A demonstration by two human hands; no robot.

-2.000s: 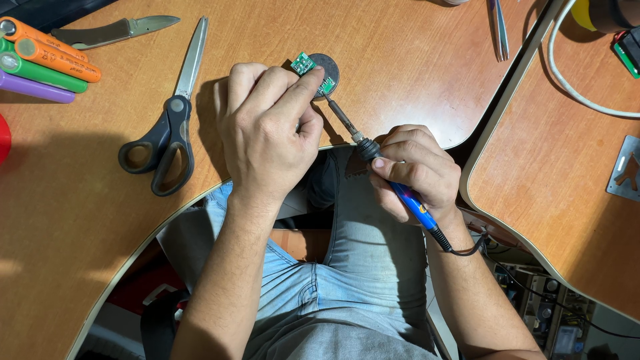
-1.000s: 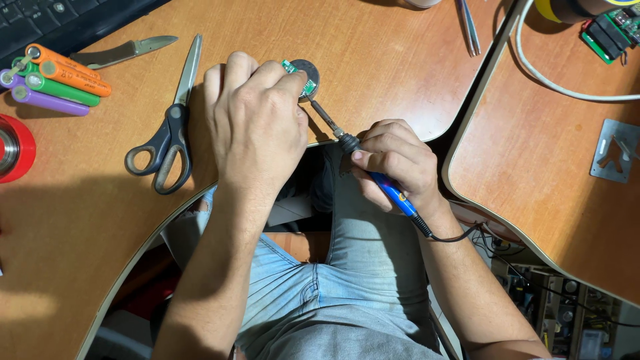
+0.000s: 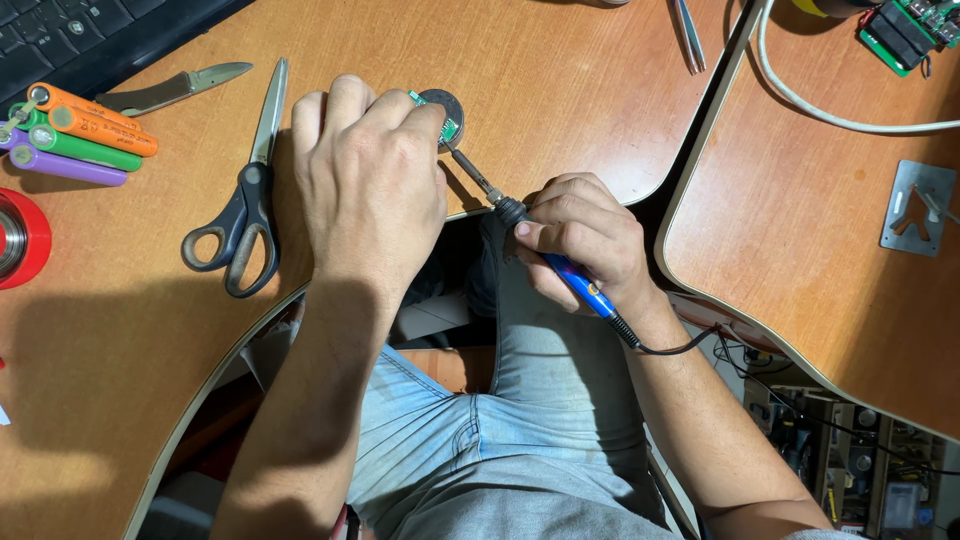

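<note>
My right hand [image 3: 589, 240] is closed around the blue handle of a soldering iron [image 3: 577, 283], whose tip points up and left. That tip is at the lower edge of a small green circuit board [image 3: 448, 132]; whether it touches is hard to tell. The board lies over a round dark disc [image 3: 456, 112] on the desk. My left hand [image 3: 371, 172] covers much of the board, its fingers at the board's left side; the fingertips are hidden, so a grip on it cannot be confirmed.
Scissors [image 3: 255, 196] and a folding knife [image 3: 180, 88] lie left of my left hand. Farther left are several cylindrical battery cells [image 3: 94, 150], a keyboard [image 3: 71, 37] and a red roll [image 3: 37, 238]. Tweezers [image 3: 688, 37], a white cable [image 3: 795, 97] and a metal plate [image 3: 916, 208] lie to the right.
My left hand now covers more of the circuit board than two seconds ago. The soldering iron stays in my right hand with its tip by the board. The view has shifted somewhat.
</note>
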